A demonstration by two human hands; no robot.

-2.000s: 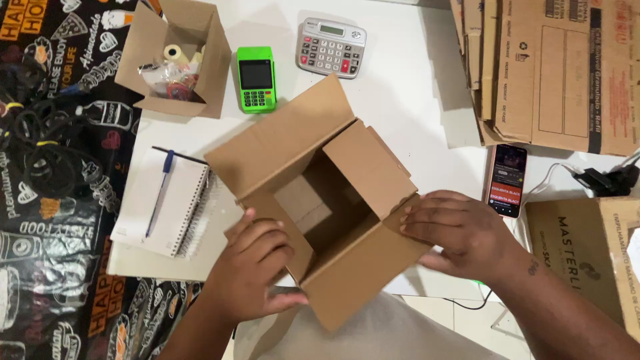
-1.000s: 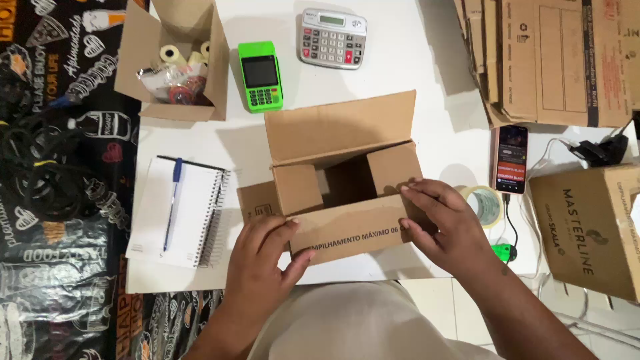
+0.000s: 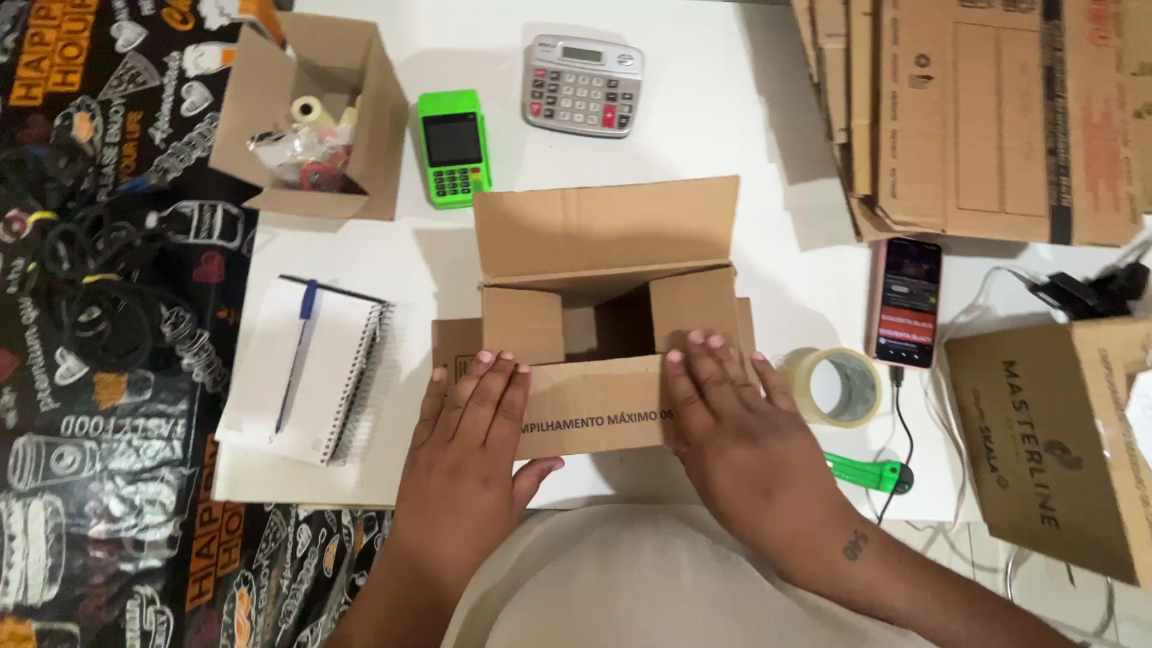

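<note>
A cardboard box [image 3: 605,225] stands on the white table in front of me. Its far flap is raised, the two side flaps lie folded inward over part of the opening, and the near flap bears printing. My left hand [image 3: 477,432] rests flat with fingers spread on the near flap's left end. Over the right end of that flap lies my right hand [image 3: 738,432], its fingertips reaching the right side flap. Neither hand is closed around the box. The box's dark inside shows between the side flaps; its bottom is mostly hidden.
A clear tape roll [image 3: 837,387], a green cutter [image 3: 868,472] and a phone [image 3: 905,301] lie right. Behind are a calculator [image 3: 583,85], a green card terminal [image 3: 453,148] and an open box [image 3: 382,117]. A spiral notebook [image 3: 306,369] lies left, stacked cardboard [image 3: 972,117] back right.
The box has turned from a slanted position to face me squarely, its opening tipped less toward the view. My hands have moved from its corners onto the near flap.
</note>
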